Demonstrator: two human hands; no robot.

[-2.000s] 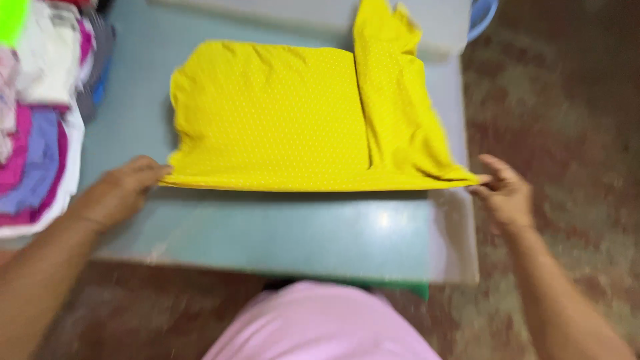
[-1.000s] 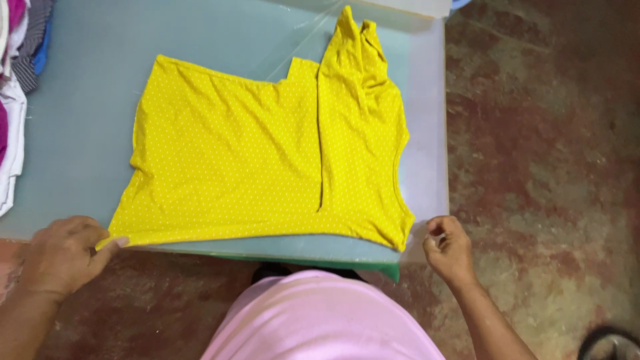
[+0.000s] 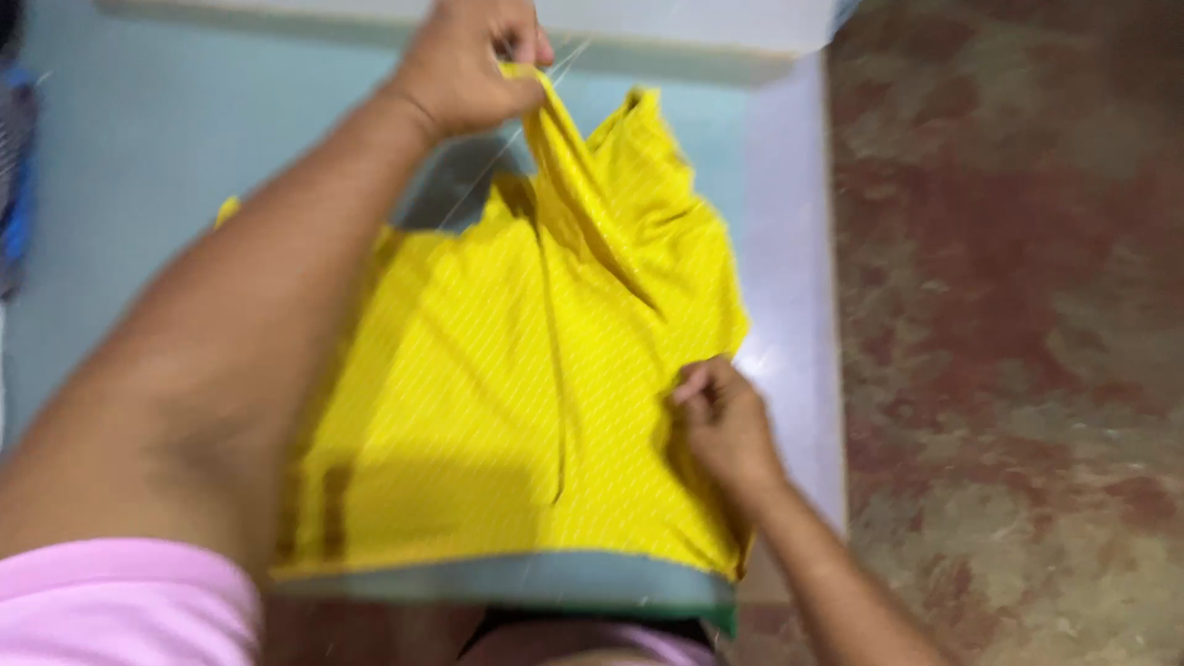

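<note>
A yellow garment (image 3: 462,370) with small light dots lies partly folded over on the table. My left hand (image 3: 481,69) reaches across to its far side and pinches an edge of the fabric, which is lifted into a narrow fold. Near the garment's right edge is my right hand (image 3: 726,416), fingers curled above or against the cloth; whether it grips any fabric cannot be told. A sleeve-like part of the garment points away from me, to the right of the lifted fold. My left forearm hides part of the garment's left side.
The pale blue tabletop (image 3: 185,102) ends on the right above a red and grey mottled floor (image 3: 999,305). A white raised surface (image 3: 647,18) runs along the far side. Dark and blue cloth (image 3: 14,176) shows at the left edge.
My left hand has moved from the garment's near left corner to its far side and lifted the fabric there. My right hand has moved up over the garment's right side.
</note>
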